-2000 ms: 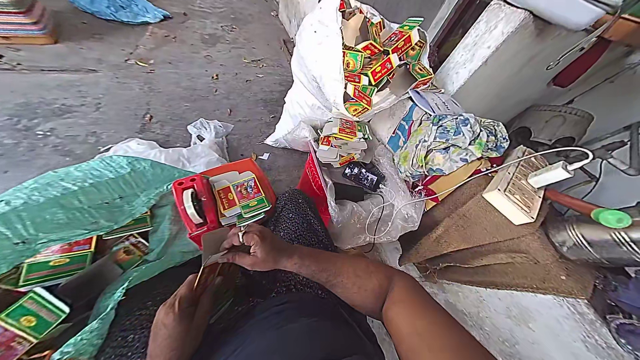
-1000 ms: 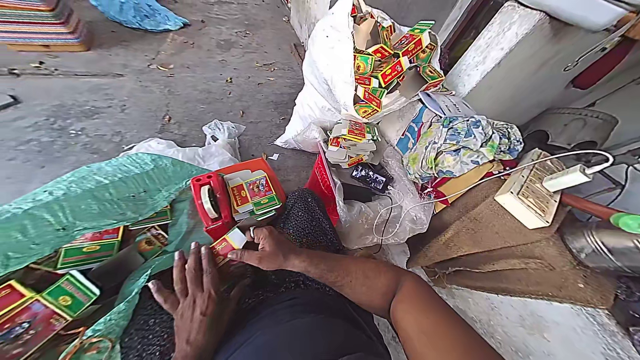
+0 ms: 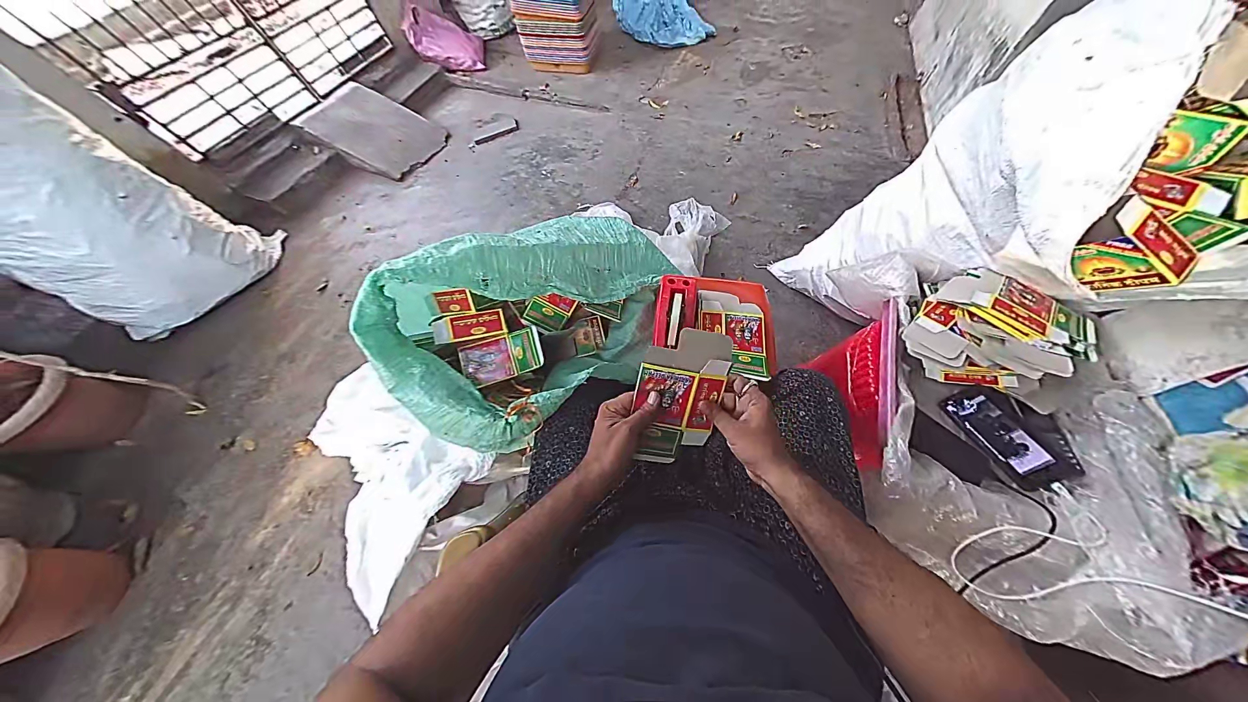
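Both hands hold a printed red and green cardboard box blank [image 3: 684, 398] over my lap, its grey flaps spread. My left hand [image 3: 620, 429] grips its left edge with the thumb on the printed face. My right hand [image 3: 751, 419], with a ring on a finger, pinches its right edge. Just beyond, a red tape dispenser [image 3: 675, 310] stands on an orange-red tray or lid [image 3: 759, 294] beside a stack of flat box blanks [image 3: 736, 336]. To the left, a green plastic sack [image 3: 390, 361] lies open with several formed boxes [image 3: 495, 353] inside.
A white sack [image 3: 985, 195] of boxes leans at the right, above a pile of flattened boxes [image 3: 1004, 327]. A phone [image 3: 1004, 434] with cables lies on clear plastic. Clay pots [image 3: 58, 595] stand at the left edge, below a large white sack [image 3: 107, 214].
The view has swung left. My left hand, spread near my lap a second ago, now grips a box blank with my right hand. The blank's flaps and printed face now show.
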